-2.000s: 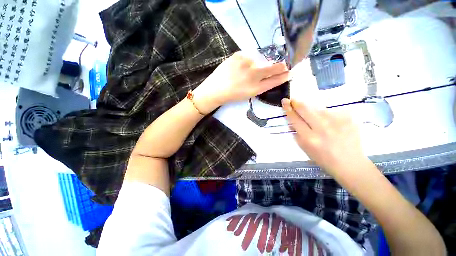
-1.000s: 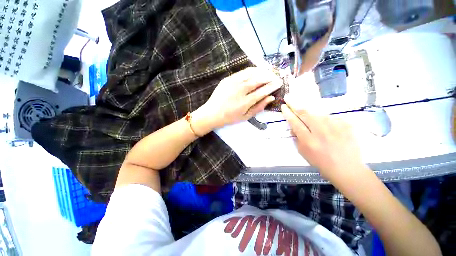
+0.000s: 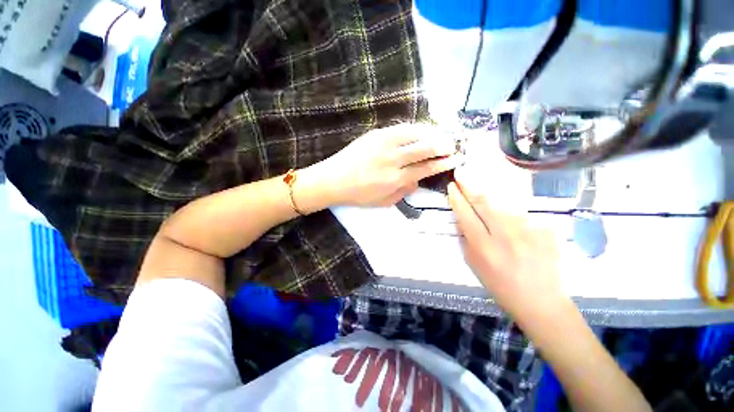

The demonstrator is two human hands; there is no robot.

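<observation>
A dark brown-black plaid garment (image 3: 322,88) with a cream-yellow check lies bunched over the table's left part and hangs past its front edge. My left hand (image 3: 390,165) presses its right edge near the needle area, fingertips pointing right. My right hand (image 3: 503,237) is just below and right, its fingertips at a small dark piece of the cloth (image 3: 435,180). Both hands hold the cloth edge close to the sewing machine's small metal parts (image 3: 475,121). The fingers hide most of the edge, and glare blurs the needle area.
The white machine head with a blue stripe (image 3: 624,16) and a large curved chrome part (image 3: 612,157) fill the upper right. A yellow handle (image 3: 716,256) lies far right. A blue basket (image 3: 60,273) is below left, a grey vented box (image 3: 28,113) at left. Checked black-and-white cloth (image 3: 483,342) lies on the lap.
The view has shifted, so the machine head and curved chrome part look larger and the yellow handle shows. Both hands stay at the cloth edge; less of the dark edge shows between them.
</observation>
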